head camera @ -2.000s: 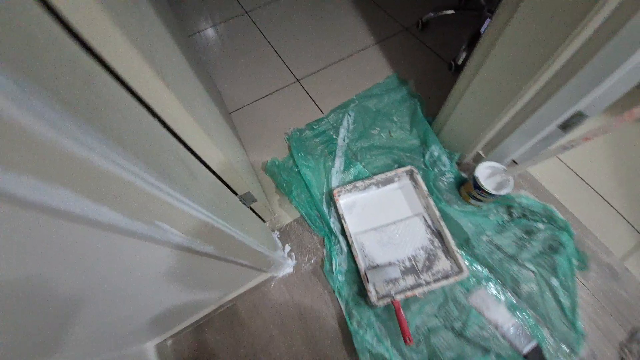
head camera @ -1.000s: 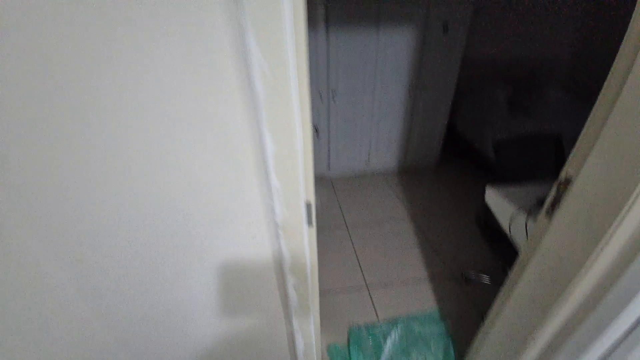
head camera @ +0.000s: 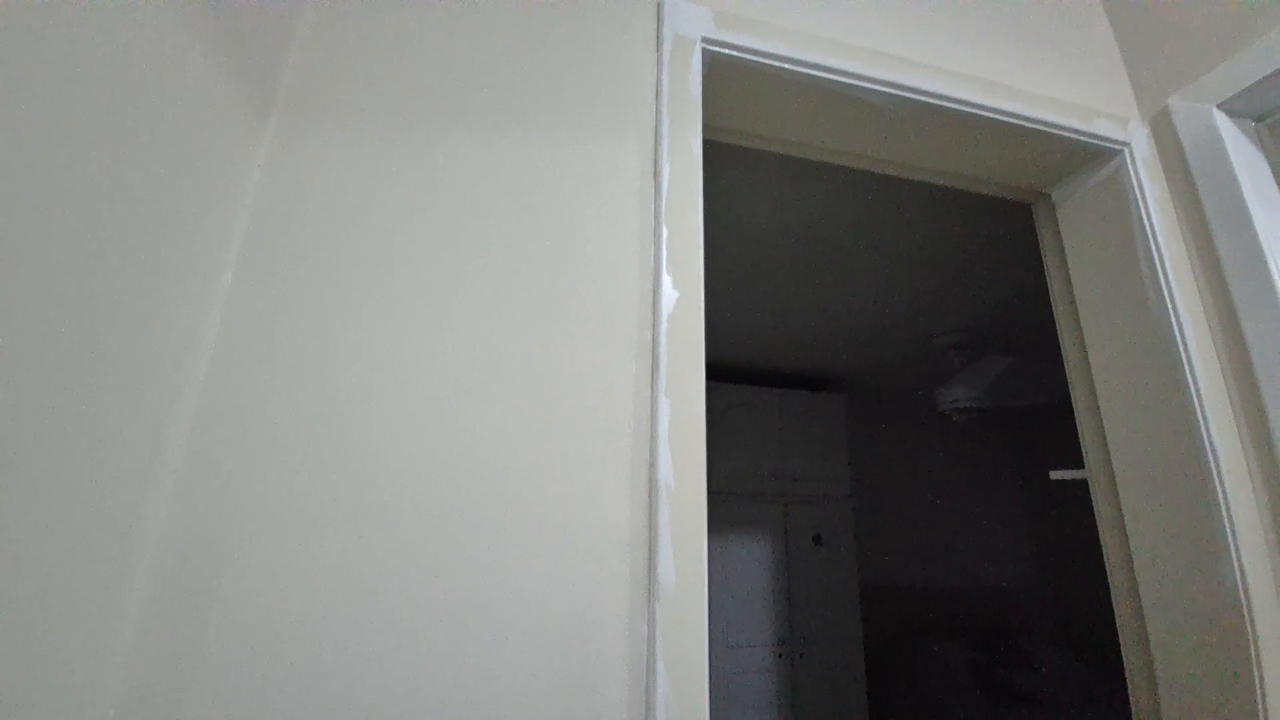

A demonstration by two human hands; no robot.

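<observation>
Neither my left hand nor my right hand is in the head view, so what they hold is hidden. A cream door frame (head camera: 686,400) stands right of the middle, around a dark doorway. Uneven white paint (head camera: 667,450) runs down the outer edge of its left side. More white shows at its top left corner and along the thin edge of the lintel (head camera: 900,88). The right jamb (head camera: 1150,400) is cream, with a pale line along its outer edge.
A plain off-white wall (head camera: 450,350) fills the left. Through the doorway are a white wardrobe (head camera: 780,600) and a ceiling fan (head camera: 965,390), both dim. Part of a second white door frame (head camera: 1225,200) stands at the far right.
The view has swung up from the floor to the top of the doorway. The green plastic sheet, paint tray and paint pot seen earlier are out of view.
</observation>
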